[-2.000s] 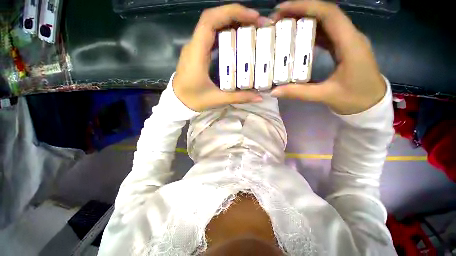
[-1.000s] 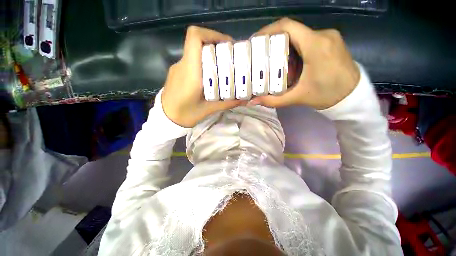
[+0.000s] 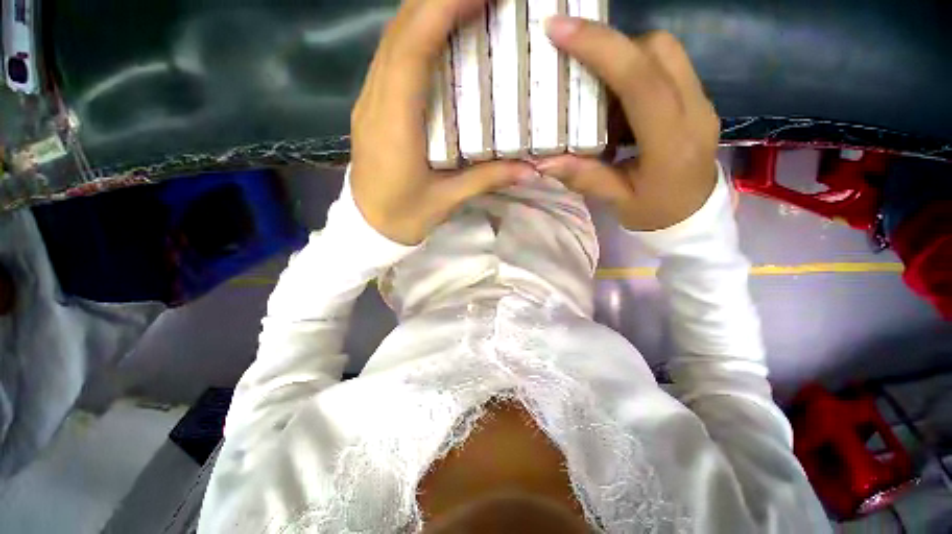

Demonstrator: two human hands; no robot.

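Observation:
Several white phones [image 3: 512, 89] stand side by side in a row at the top centre, their long plain white edges facing me. Their far ends reach the top edge of the picture. My left hand [image 3: 402, 141] grips the row from the left, thumb along the near ends. My right hand [image 3: 652, 130] grips it from the right, thumb at the near ends and one finger lying on the white edges. The phones' front and back faces are hidden.
The dark green bench mat [image 3: 209, 78] lies beyond and beside my hands. A set-aside white phone [image 3: 19, 47] is at the far upper left. Blue stool [image 3: 224, 219] below left; red stools [image 3: 851, 448] at right. A grey-clothed person [image 3: 52, 344] is at the left edge.
The phones have turned in my hands: the short ends with dark slots faced me, now the long edges do. The tray at the top and one set-aside phone have left view.

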